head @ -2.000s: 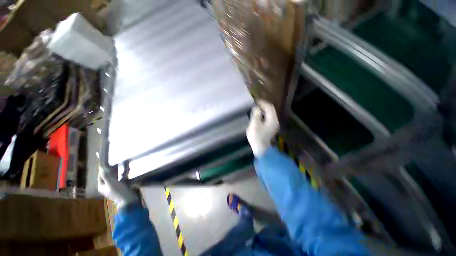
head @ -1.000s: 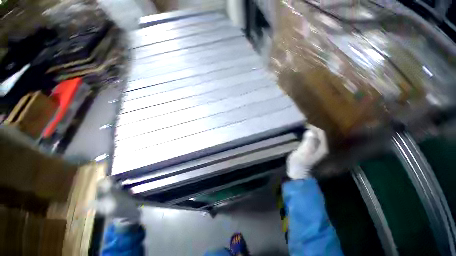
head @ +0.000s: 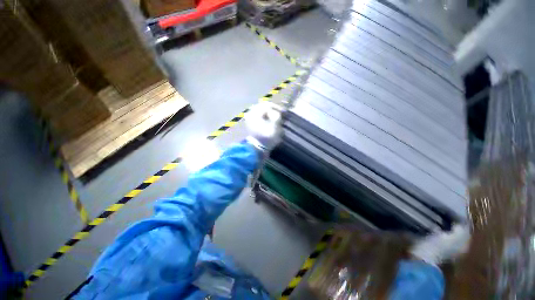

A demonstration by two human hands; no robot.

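Note:
A trolley (head: 352, 153) stands at centre right, its upper deck filled with a row of long silver metal units (head: 387, 94) set side by side. A green mat (head: 288, 188) shows on its lower deck. My left hand (head: 265, 124), in a white glove, is closed on the trolley's near left corner. My right hand (head: 444, 243), gloved and blurred, is at the near right corner; its fingers are not clear. Both sleeves are blue.
Brown cartons (head: 70, 64) stand on a wooden pallet (head: 126, 126) at the left. Yellow-black tape (head: 132, 193) crosses the grey floor. A red object (head: 196, 13) lies on a pallet at the top. Film-wrapped cartons (head: 498, 217) stand close on the right, with more at the bottom.
The trolley has shifted to the right in view and now points up right. The carton pallet and floor tape have come into view at left. Both hands remain at the trolley's near corners.

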